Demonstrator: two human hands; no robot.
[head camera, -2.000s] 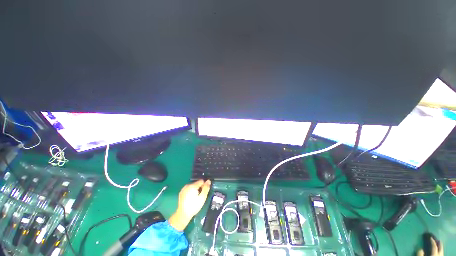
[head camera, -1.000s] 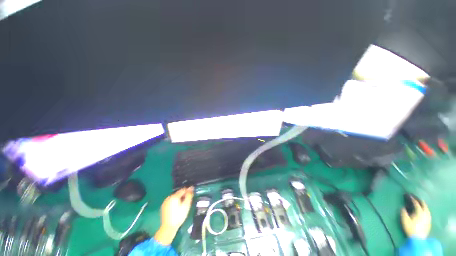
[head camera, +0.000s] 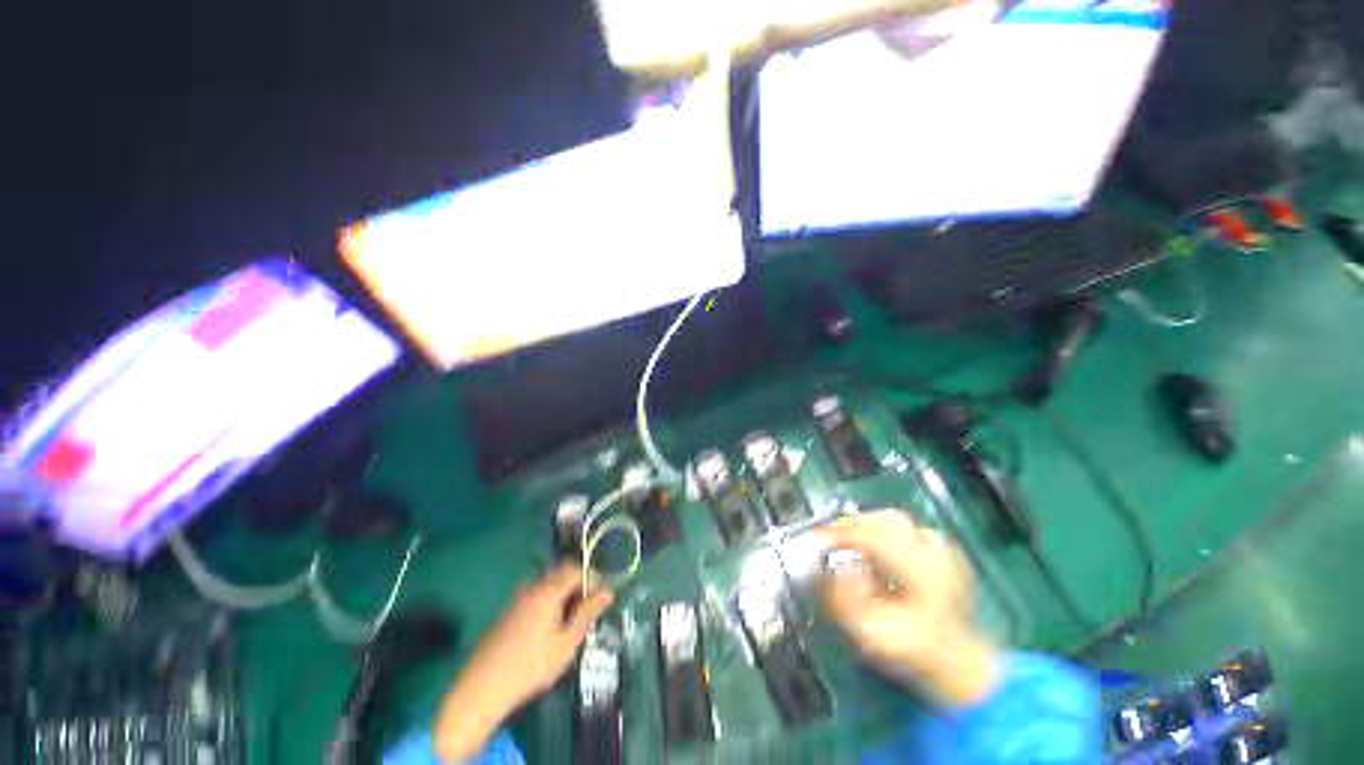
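Observation:
Black handheld terminals (head camera: 685, 673) lie in two rows in a clear blister tray (head camera: 957, 501). A thin white cable (head camera: 645, 396) comes down from the monitors and makes a small loop over the tray. My left hand (head camera: 524, 658) is at the tray's left side, its fingertips closed on the cable just above a lower-row terminal (head camera: 600, 702). My right hand (head camera: 910, 598) is over the right part of the tray, blurred, with its fingers by a terminal's light top end. Whether it grips that terminal is not clear.
Bright monitors (head camera: 554, 239) stand behind the tray. A black mouse (head camera: 1197, 416) and a black scanner (head camera: 980, 471) lie to its right. A second filled tray (head camera: 127, 702) is at the left. Blue-framed units (head camera: 1197, 717) show below the bench edge at lower right.
The view has swung right and down. My right hand has left the mouse and come over the tray. My left hand has moved from the tray's upper left corner to the cable by the lower row.

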